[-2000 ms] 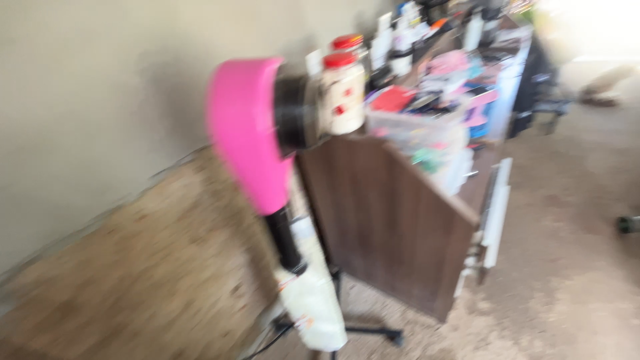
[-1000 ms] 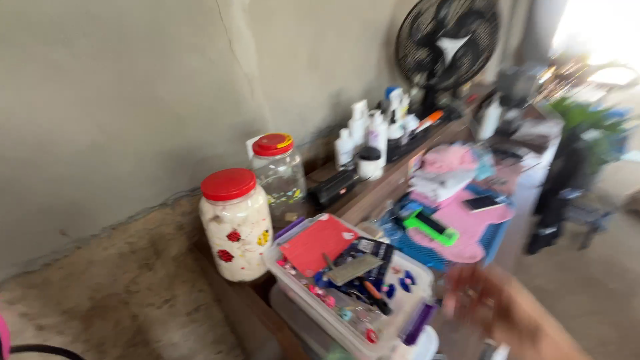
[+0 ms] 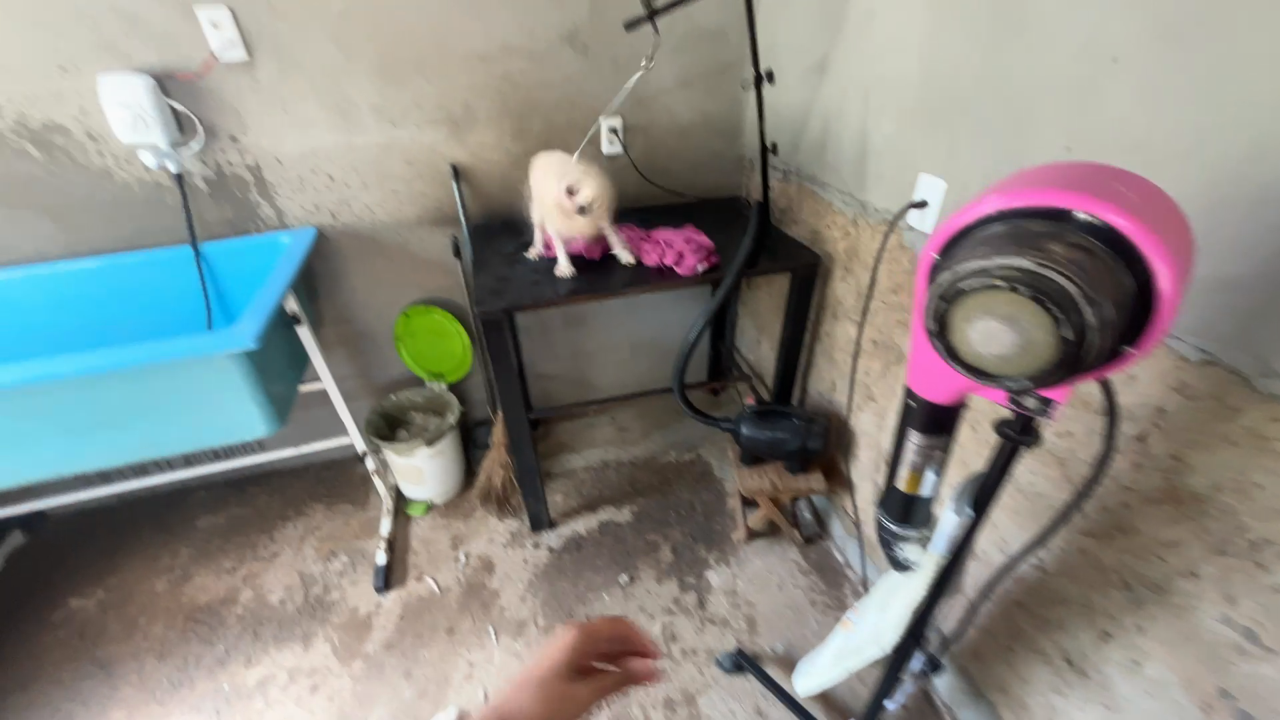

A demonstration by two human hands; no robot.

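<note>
My left hand (image 3: pixel 585 665) is blurred at the bottom middle, above the floor, its fingers loosely bent with nothing seen in them. My right hand is out of view. Beyond, a small pale dog (image 3: pixel 572 205) stands on a black grooming table (image 3: pixel 610 282), held by a thin leash (image 3: pixel 615 105) from an overhead arm. A bunched pink cloth (image 3: pixel 675 248) lies beside and behind its legs. On the right, a pink and black dryer (image 3: pixel 1060 280) stands on a black stand (image 3: pixel 950 580).
At left is a blue tub (image 3: pixel 130 400) on a white metal frame. A white bin (image 3: pixel 425 465) with a green lid (image 3: pixel 433 343) and a straw broom (image 3: pixel 497 470) stand by the table. A black blower (image 3: pixel 780 433) with a hose rests on a small wooden stool (image 3: pixel 778 485). Cords hang along the wall.
The view has swung widely, from the cluttered counter with jars and a plastic box to the dog, table and tub. The hand at the right a second ago is gone; one now shows at the bottom.
</note>
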